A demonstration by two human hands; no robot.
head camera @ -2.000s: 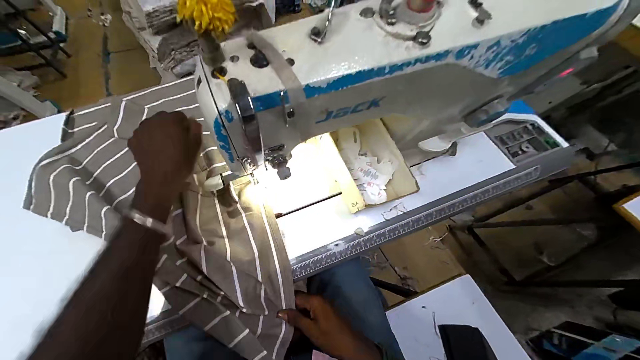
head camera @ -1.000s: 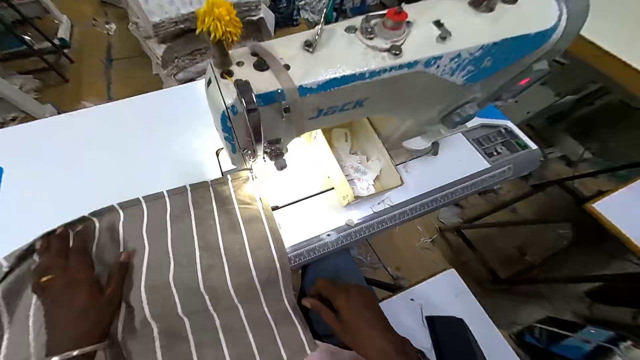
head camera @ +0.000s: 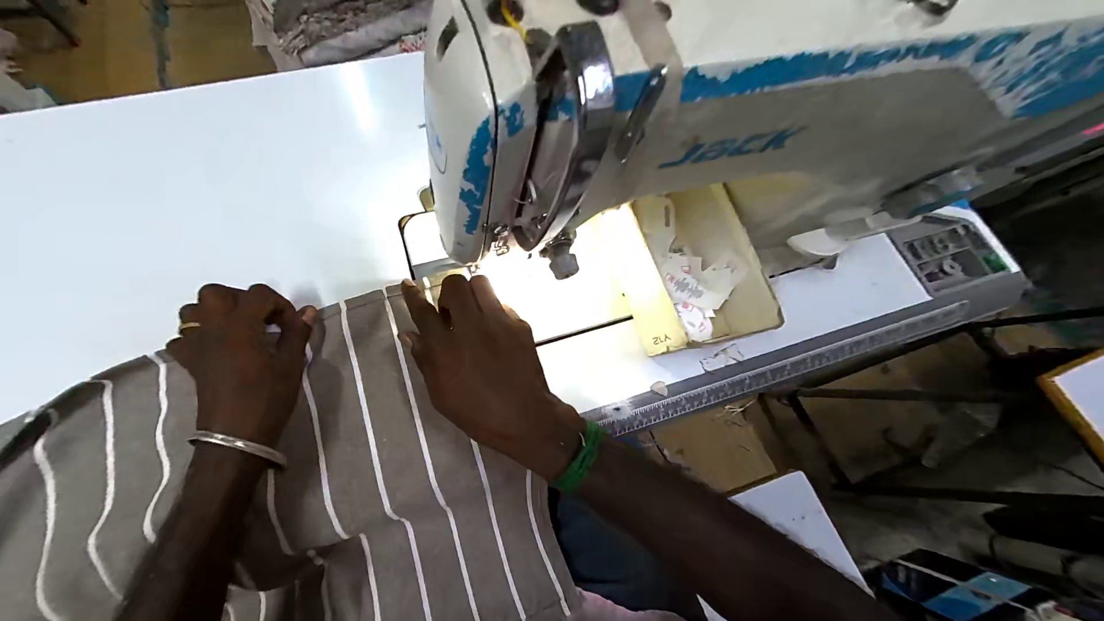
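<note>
A grey-brown fabric with white stripes (head camera: pixel 371 483) lies over the front of the white sewing table, its far edge running to the needle area of a Jack sewing machine (head camera: pixel 733 112). My left hand (head camera: pixel 246 354), with a ring and a metal bangle, pinches that edge left of the needle. My right hand (head camera: pixel 479 371), with a green wrist thread, rests on the fabric close to the presser foot, fingertips at the edge; whether it grips cannot be told. The needle is mostly hidden behind the machine head and fingers.
Right of the needle, a yellowish open tray (head camera: pixel 768 302) holds paper scraps. A measuring scale (head camera: pixel 776 366) runs along the front edge of the table (head camera: pixel 172 190). A small parts compartment (head camera: pixel 953 259) is at the right end. Stacked cloth (head camera: pixel 345 30) lies behind.
My right hand has moved from the fabric's near right side up to the edge by the needle. My left hand has moved up onto the far edge. The view is closer.
</note>
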